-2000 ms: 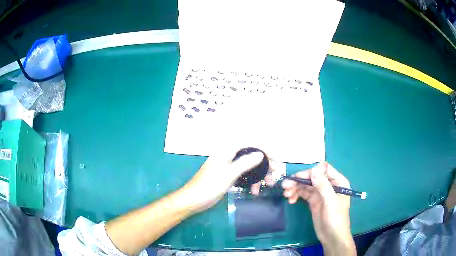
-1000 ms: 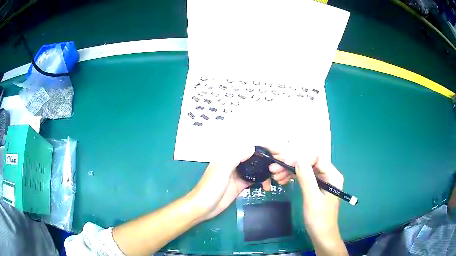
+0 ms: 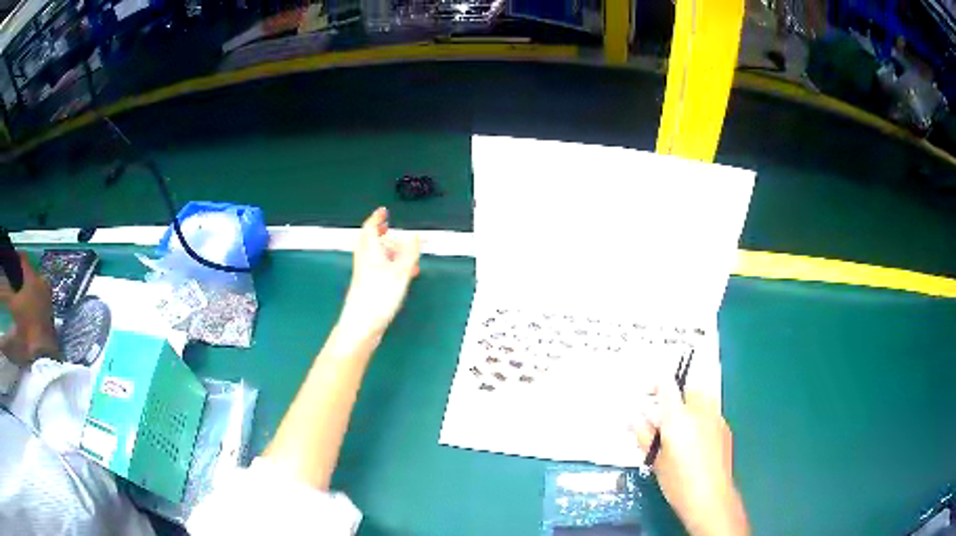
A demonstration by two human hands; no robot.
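My left hand (image 3: 384, 274) is stretched forward over the white edging, fingers apart, holding nothing that shows. A round black housing (image 3: 416, 187) lies on the dark green belt just beyond it, not touching it. My right hand (image 3: 683, 438) holds the dark tweezers (image 3: 683, 373) over the lower right of the white paper sheet (image 3: 613, 225). The tweezers' tips point away from me, near the end of the rows. Small dark pieces (image 3: 516, 364) lie in rows on the sheet's lower half. I cannot tell whether the tips hold a piece.
At left are a blue bin (image 3: 239, 232) with a black cable over it, a bag of small parts (image 3: 225, 317), a green box (image 3: 147, 414) and a clear bag (image 3: 233, 419). Another person's hand (image 3: 28, 310) shows far left. A yellow post (image 3: 700, 79) stands beyond the sheet.
The view has tilted up. The round housing has left my left hand, and one lies on the belt. My left hand has reached forward. My right hand has moved the tweezers over the sheet.
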